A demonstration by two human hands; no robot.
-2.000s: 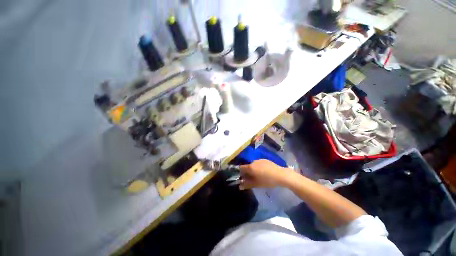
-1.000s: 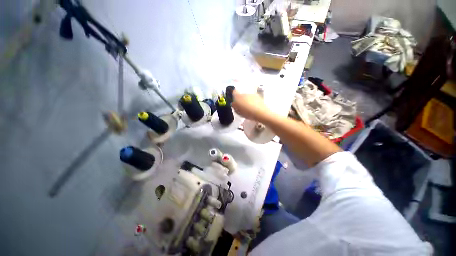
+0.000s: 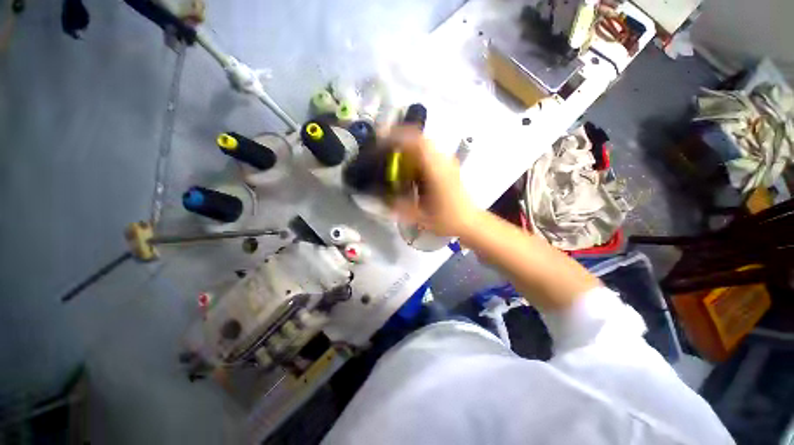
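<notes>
My right hand (image 3: 425,178) is blurred and closed around a black thread cone (image 3: 373,169) with a yellow tip, at the right end of the thread stand. The cone is blurred and looks tilted; its base is hard to make out. Two black cones with yellow tips (image 3: 324,143) and one with a blue tip (image 3: 213,204) stand to its left. The overlock machine (image 3: 287,300) is below them, with two small white cones (image 3: 346,235) beside it. My left hand is not in view.
A dark spool (image 3: 415,115) stands just behind my hand. Metal stand rods (image 3: 248,80) cross the upper left. Another sewing machine (image 3: 582,24) is at the table's far end. A red basket of pale cloth (image 3: 570,195) and a dark-lined bin (image 3: 640,291) are at right.
My right hand has moved from the table's front edge up to the thread stand, and now holds the yellow-tipped cone that stood there a second ago. The view has shifted with the head.
</notes>
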